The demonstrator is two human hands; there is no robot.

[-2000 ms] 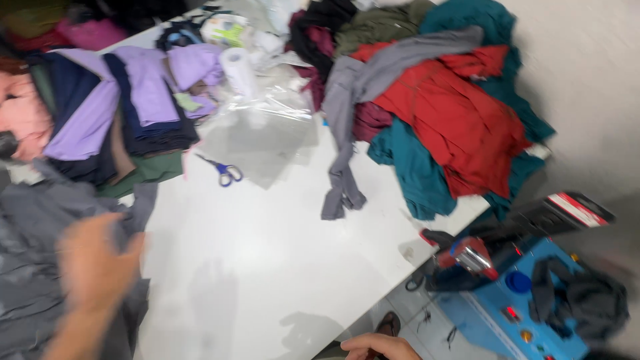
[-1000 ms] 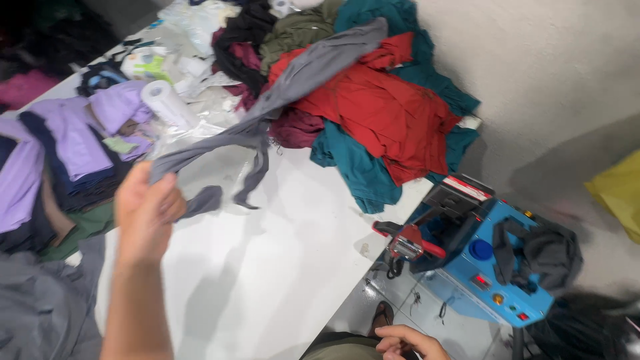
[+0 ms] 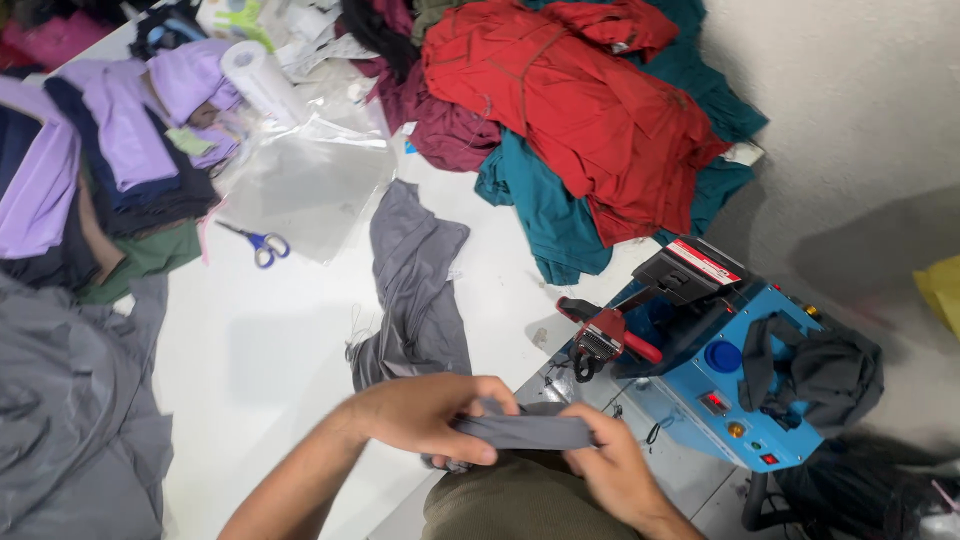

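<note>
A grey fabric garment (image 3: 420,292) runs down the white table (image 3: 262,450) to its near edge, and a folded band of it is stretched between my hands. My left hand (image 3: 442,420) grips the band's left part, thumb in front. The right end of the band is pinched between the thumb and fingers of my right hand (image 3: 607,450). A pair of scissors with blue handles (image 3: 262,246) lies to the left of the garment, beside a clear plastic bag (image 3: 300,187).
Red garments (image 3: 562,105) lie over teal ones (image 3: 555,225) at the back right. Lilac (image 3: 127,127) and grey (image 3: 67,405) fabrics lie on the left. A white roll (image 3: 262,79) is behind the bag. A blue machine (image 3: 720,397) with a red-handled clamp (image 3: 604,334) stands at the right.
My left hand has come from the left of the table to its near edge. The grey garment has been drawn off the red pile toward me, and both hands now hold it.
</note>
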